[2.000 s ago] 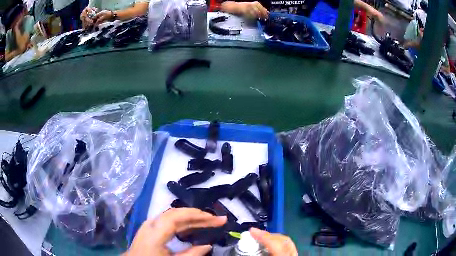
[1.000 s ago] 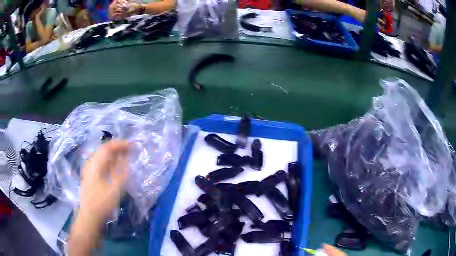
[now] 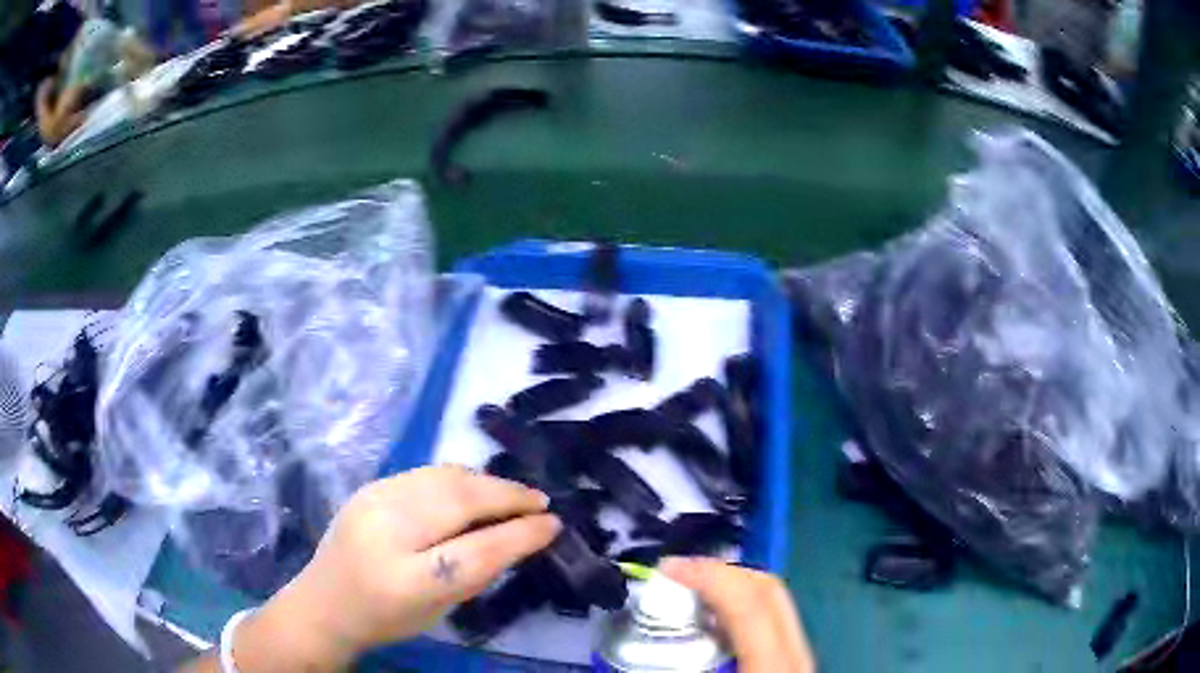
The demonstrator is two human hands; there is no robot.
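Note:
My left hand (image 3: 434, 559) holds a short black plastic piece (image 3: 575, 563) over the near part of the blue tray (image 3: 774, 434). My right hand (image 3: 744, 611) holds an aerosol can (image 3: 665, 631) with a silver top and white cap, a finger on the cap. Its yellow-green nozzle points left at the black piece. Many similar black pieces (image 3: 612, 476) lie loose on the tray's white liner. The lower part of the can and most of my right hand are cut off by the bottom edge.
A clear bag (image 3: 283, 381) with black pieces stands left of the tray; a fuller one (image 3: 967, 394) stands right, with loose black blocks (image 3: 908, 565) beside it. Wired black parts (image 3: 66, 421) lie far left. A curved black band (image 3: 480, 125) lies on the green belt (image 3: 632, 171).
My left hand has moved from the left bag to over the tray and now holds a black piece. The can has come further into view at the tray's near end.

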